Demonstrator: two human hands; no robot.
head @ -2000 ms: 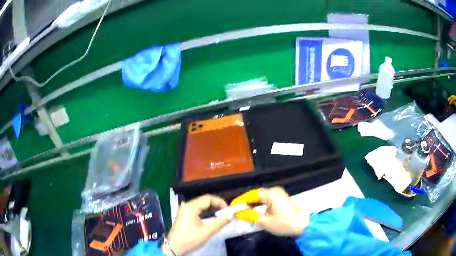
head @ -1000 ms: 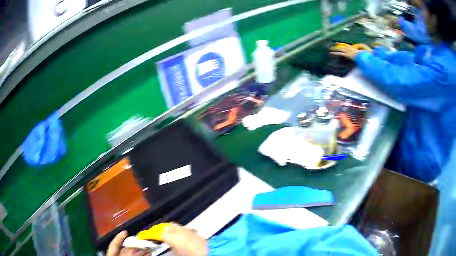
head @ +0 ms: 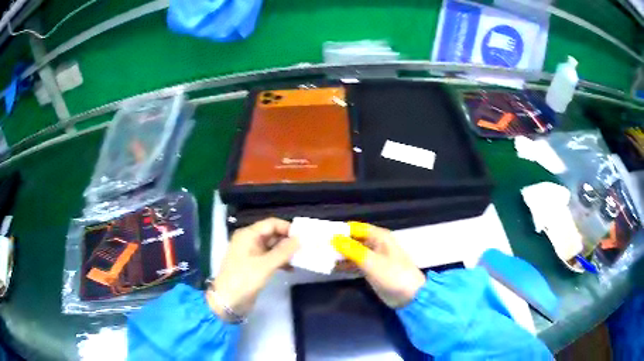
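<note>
My left hand [head: 251,264] and my right hand [head: 385,264] hold a small white wiping cloth [head: 314,245] between them. Yellow finger cots cover fingertips of my right hand. Below the hands a black glossy tablet [head: 346,321] lies on the white work mat [head: 265,324], cut off by the bottom edge and partly hidden by my right forearm. Behind the hands, a black foam tray [head: 416,187] holds an orange-backed tablet [head: 296,141] in its left recess. A white label [head: 408,154] lies on the tray's right part.
Bagged printed films [head: 130,250] lie at left, another film [head: 505,113] at back right. A blue scraper [head: 519,282] lies right of the mat. Dispenser bottles [head: 589,194], crumpled white cloth [head: 554,218] and a squeeze bottle [head: 563,84] stand or lie at right. Blue plastic [head: 215,14] hangs behind.
The view has swung back from the right, so the neighbouring person is out of frame. The white cloth is now spread flatter between my hands, and more of the black tablet shows.
</note>
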